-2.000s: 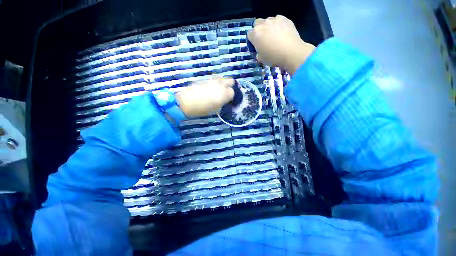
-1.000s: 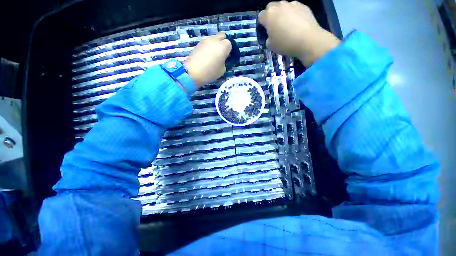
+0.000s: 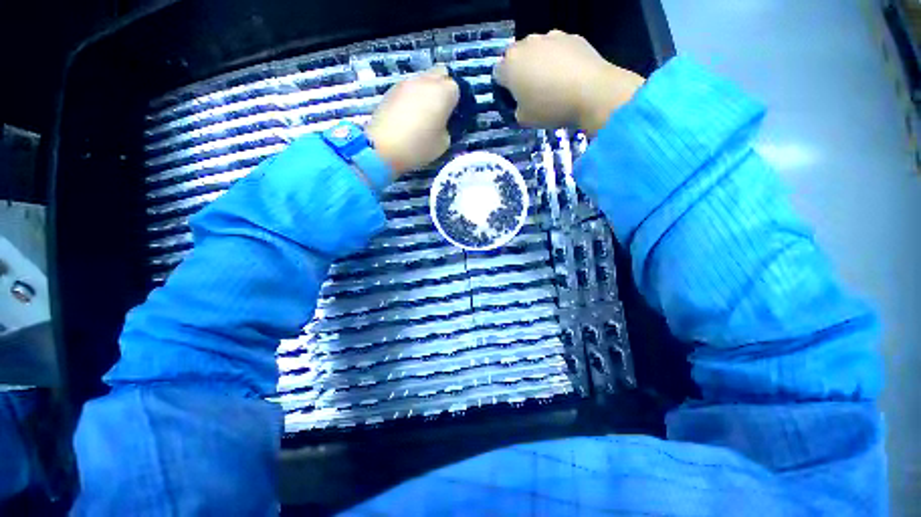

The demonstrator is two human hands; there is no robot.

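Long rows of silver strip workpieces (image 3: 424, 333) fill the black tray (image 3: 101, 202). A round white-rimmed dish (image 3: 479, 201) with small dark specks around a bright middle rests on the rows. My left hand (image 3: 416, 116) is above and left of the dish, with dark cots on its fingertips. My right hand (image 3: 557, 79) is just to its right over the top rows, also with dark-covered fingertips. A narrow gap separates the hands. The fingers are curled and the tips hide what they touch, so any tiny part held cannot be seen.
Upright silver columns (image 3: 591, 273) stand at the right side of the rows. The tray's raised dark walls surround them. Grey floor (image 3: 808, 131) shows at the right. A white panel (image 3: 20, 288) with a round fitting is at the left edge.
My left hand has left the dish and moved up to the upper rows. My right hand moved up and right, then came back left and down, closer to my left hand.
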